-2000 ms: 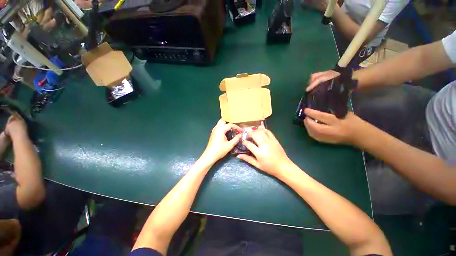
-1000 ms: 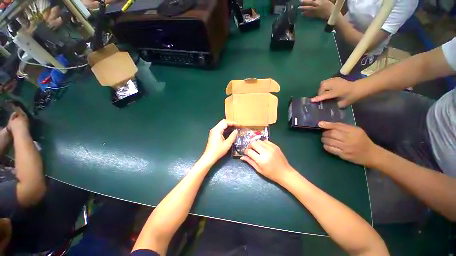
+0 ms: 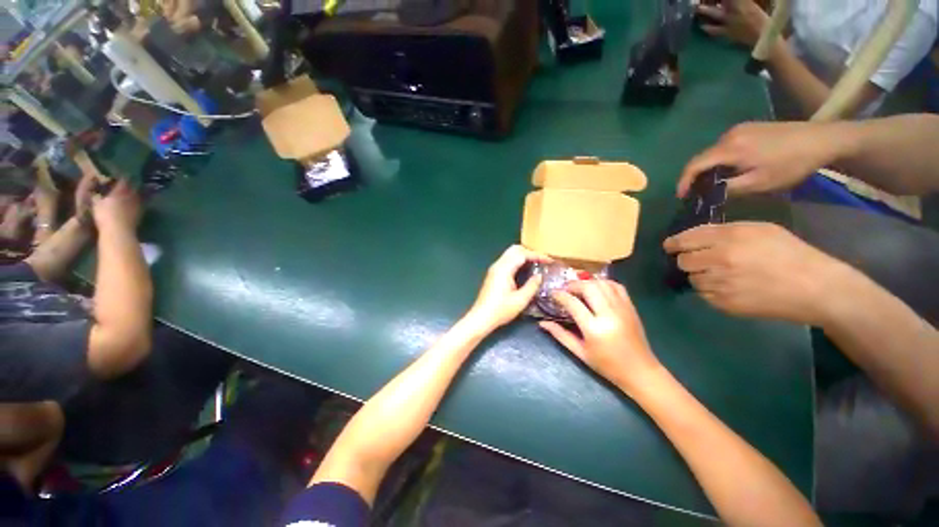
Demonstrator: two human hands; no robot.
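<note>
An open carton lies on the green table in front of me. Its tan lid stands folded back on the far side, with rounded ears. Shiny bagged contents with a bit of red lie inside the box. My left hand is at the box's left side, thumb over the bag's edge. My right hand rests with its fingers on the bag and the box's right part. The fingertips partly hide the contents.
A neighbour's hands hold a black closed carton at right. Another open carton lies at left, before the brown record player. Black cartons stand at the back. A blue object and another person's arm are at left.
The view has swung, so the table contents sit further right. My hands stay at the open carton, my right fingers shifting over the bag. The neighbour's flat black carton is now lifted or tilted between both hands.
</note>
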